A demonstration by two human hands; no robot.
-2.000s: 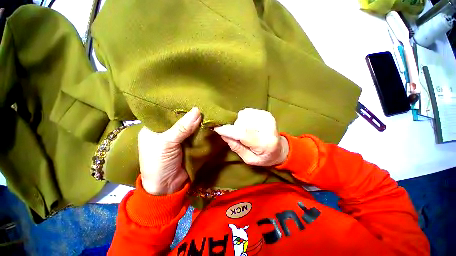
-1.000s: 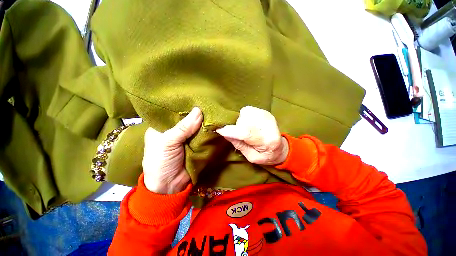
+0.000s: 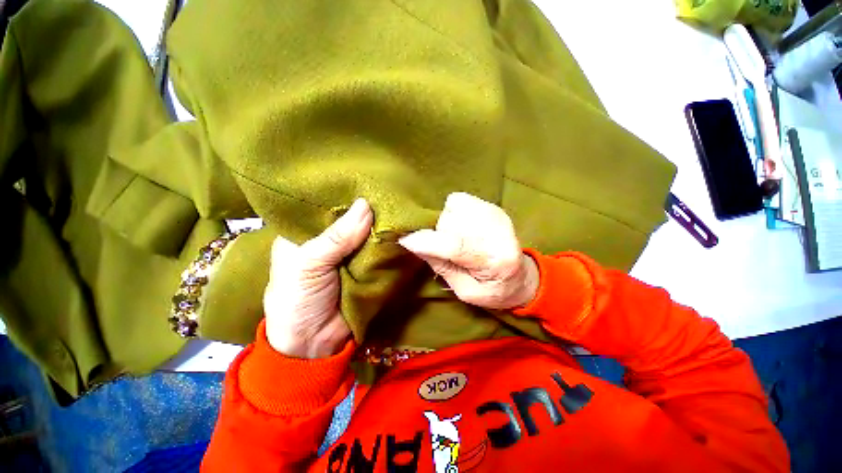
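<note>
The olive-green coat (image 3: 360, 102) covers the middle and left of the view and reaches down to my waist. My left hand (image 3: 316, 282) grips a fold of it, thumb on top beside a short seam gap (image 3: 380, 233) with yellowish edges. My right hand (image 3: 473, 251) is just right of the gap, thumb and forefinger pinched together at the cloth. A needle between these fingertips is too small to make out. A multicoloured beaded trim (image 3: 189, 291) runs along a coat edge left of my left hand. More speckled trim (image 3: 392, 356) shows at my waist.
The white table (image 3: 628, 55) lies under the coat. At the right are a black smartphone (image 3: 725, 157), dark purplish snips (image 3: 691, 222) partly under the coat's edge, pens (image 3: 755, 111), a paper pad (image 3: 823, 175) and a grey strip (image 3: 801, 199). A yellow plastic bag (image 3: 739, 11) is at the top right.
The coat and the table things have shifted slightly right in the view. Both hands stay at the same seam gap, with only small movements.
</note>
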